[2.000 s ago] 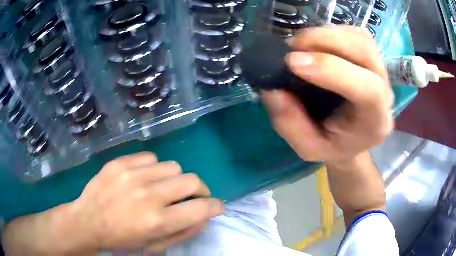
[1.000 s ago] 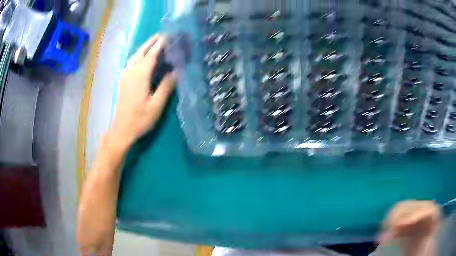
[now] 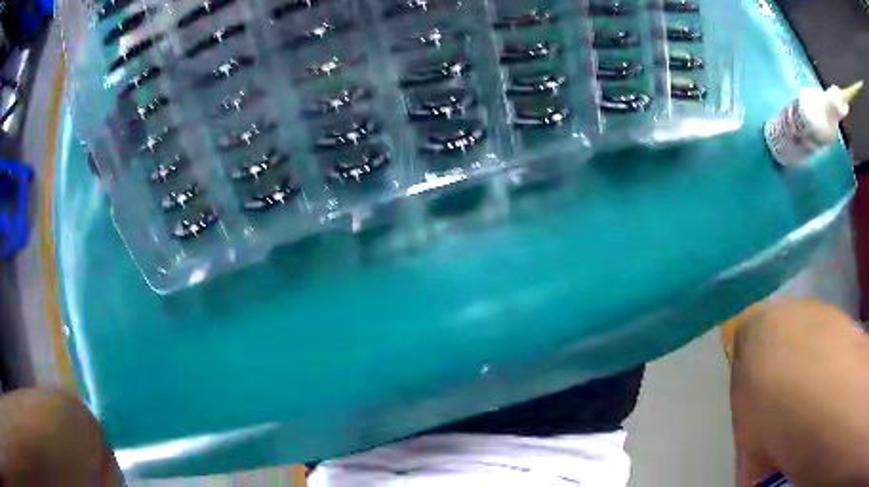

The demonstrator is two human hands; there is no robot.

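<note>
A clear plastic tray lies on the green bench mat at the top of the view. It holds several columns of small glossy dark parts. A white squeeze bottle with a pale-yellow nozzle stands or leans on the mat at the right; no hand touches it. My left hand is blurred and cut off at the lower left corner. My right hand is blurred at the lower right, beyond the mat's front edge, with a bit of cuff below it. The fingers of both are not clear.
A dark object or cloth shows under the mat's front edge, above white clothing. A blue item is on the far left beside a yellow floor line. Grey floor shows at the lower right.
My left hand has moved from the tray's left side down to the lower left corner. My right hand is at the lower right. The view has shifted, and the bottle shows again.
</note>
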